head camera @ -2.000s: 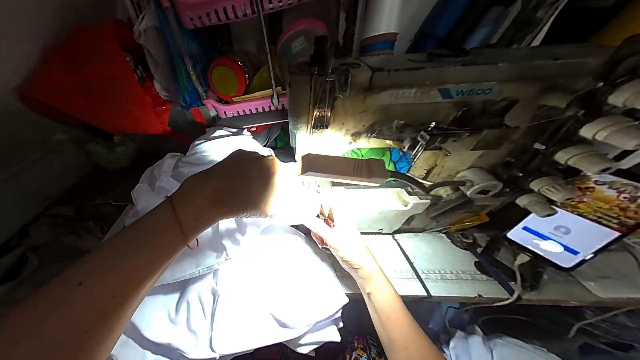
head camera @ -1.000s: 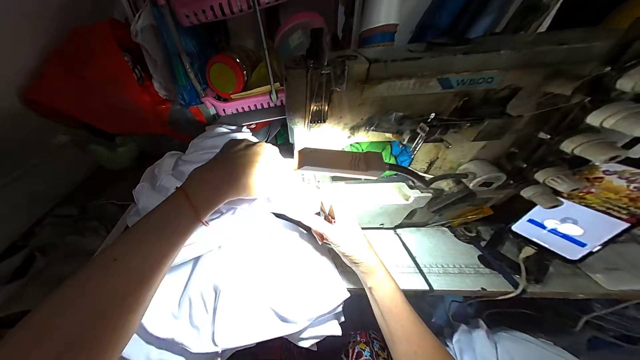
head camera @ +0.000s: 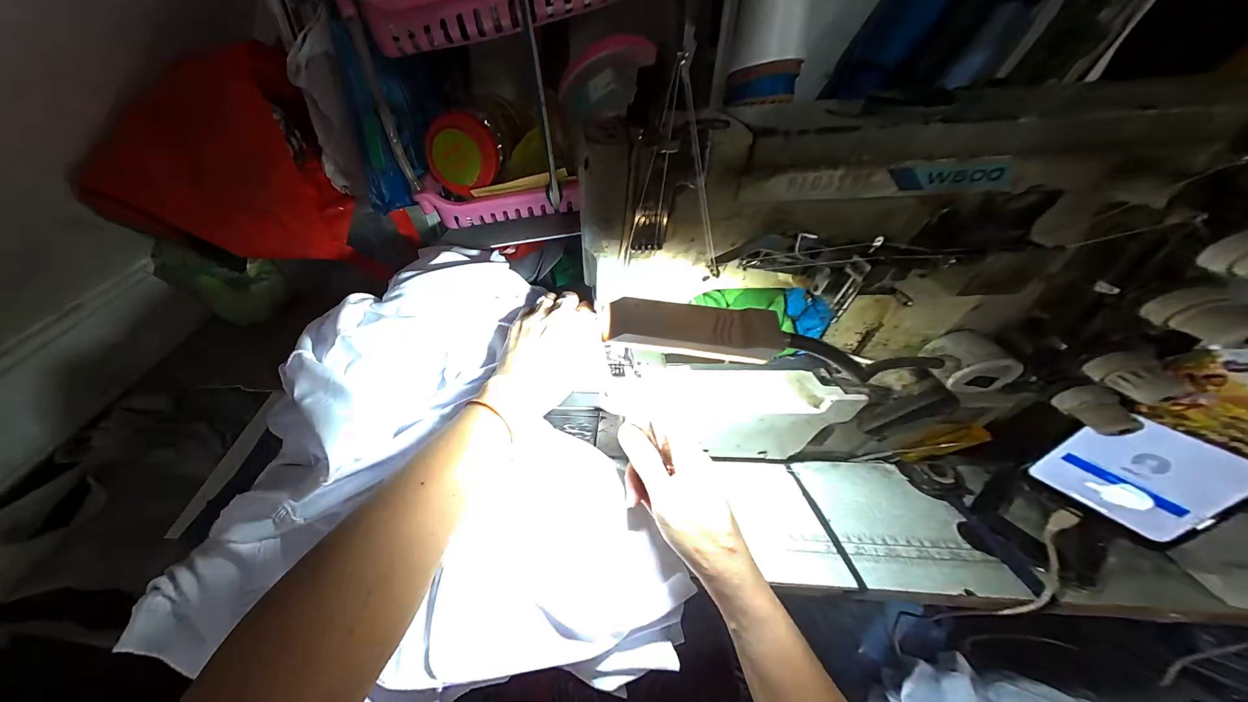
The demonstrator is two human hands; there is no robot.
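Observation:
White fabric (head camera: 546, 575) lies in folds to the left of and in front of an industrial sewing machine (head camera: 673, 185). My left hand (head camera: 546, 341) rests with spread fingers on the cloth, just left of the needle area, where glare hides the fingertips. My right hand (head camera: 678, 483) is at the cloth's right edge, in front of the machine's white bed (head camera: 741, 414); a small orange-brown metal item, perhaps thread snips, shows between its fingers. The machine lamp (head camera: 692, 329) shines on the needle area. Overexposure hides the stitching point.
Pink plastic baskets (head camera: 497, 207) hold jars behind the cloth. A red bag (head camera: 214, 166) hangs at the left. Thread cones (head camera: 970, 361) and a lit phone (head camera: 1141, 478) stand at the right, with a cable (head camera: 1053, 565) near the table edge.
My left hand has opened out from a bent, closed shape and lies flatter on the cloth, further from my body. A dark plate now shows between the hands.

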